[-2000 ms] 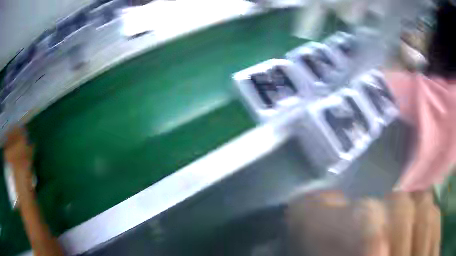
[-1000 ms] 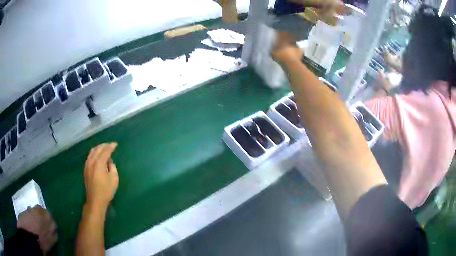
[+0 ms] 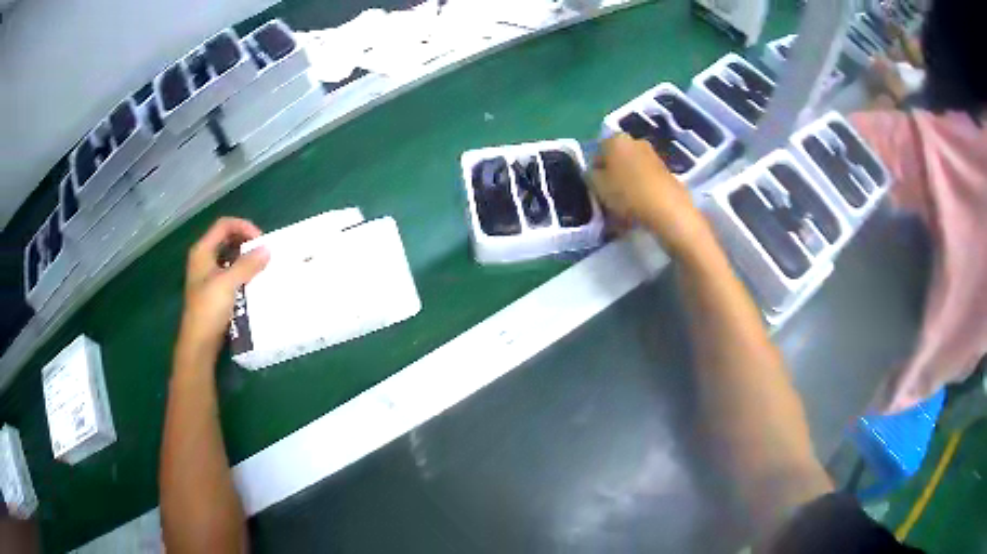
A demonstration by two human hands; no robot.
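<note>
My left hand (image 3: 219, 276) holds a white retail box (image 3: 330, 284) at its left end, over the green belt. The box lies on its side with a black strip at the left end and flap edges at the top. My right hand (image 3: 636, 186) is at the right side of a white inner tray (image 3: 531, 202) with dark parts in its compartments; its fingertips are partly hidden, but they appear to grip the tray's right edge. The tray sits near the belt side rail, to the right of the box.
More filled trays (image 3: 669, 130) stand on the belt and stacked trays (image 3: 779, 222) on the near bench. Tray stacks (image 3: 200, 81) and papers (image 3: 379, 43) line the far ledge. Closed boxes (image 3: 78, 398) lie at left. A person in pink (image 3: 925, 216) sits at right by a blue stool (image 3: 907, 438).
My left hand, empty before, now holds the white box. My right hand has come back from the far side to the tray. The other person's hand at lower left has mostly withdrawn.
</note>
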